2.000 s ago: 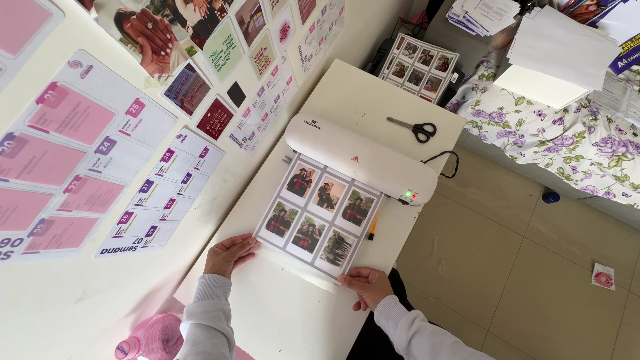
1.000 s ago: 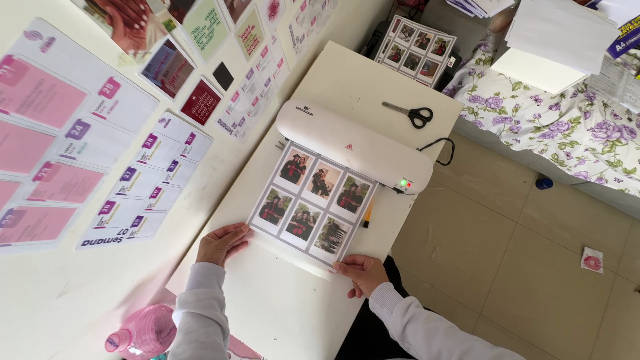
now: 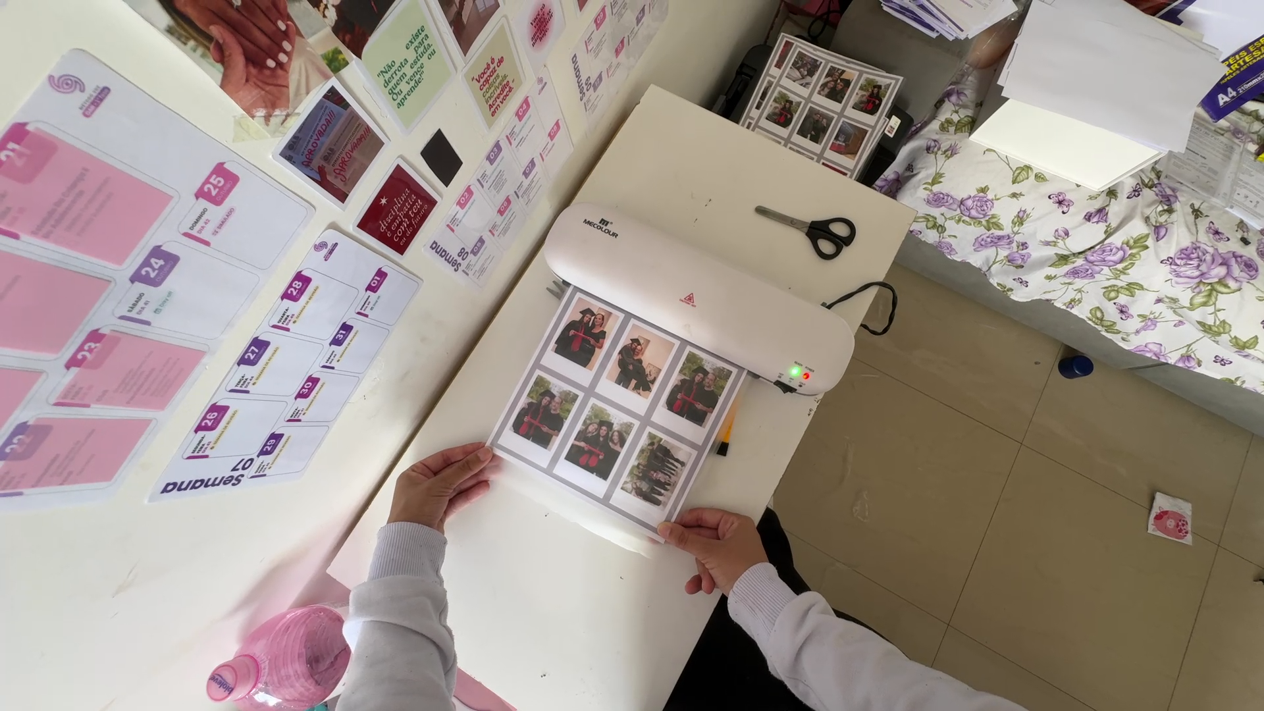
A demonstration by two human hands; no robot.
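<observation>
A sheet of photo prints (image 3: 617, 420), with several pictures of people in graduation gowns, lies with its far edge at the slot of a white Mecolour laminator (image 3: 691, 291). Green and red lights glow at the laminator's right end. My left hand (image 3: 439, 484) pinches the sheet's near left corner between thumb and fingers. At the near right corner, my right hand (image 3: 719, 548) holds the sheet the same way. Black-handled scissors (image 3: 815, 232) rest on the table behind the machine. A yellow and black tool (image 3: 727, 430), partly hidden, lies right of the sheet.
The white table (image 3: 553, 583) adjoins a wall with calendar sheets (image 3: 286, 365). A pink bottle (image 3: 291, 657) is at lower left. More photo sheets (image 3: 825, 104) sit beyond the table. A black cable (image 3: 879, 288) leaves the laminator. Paper stacks (image 3: 1096, 89) rest on a floral cloth (image 3: 1076, 247).
The sheet has moved a little further toward the laminator's slot, and both hands have followed it while still holding its near corners.
</observation>
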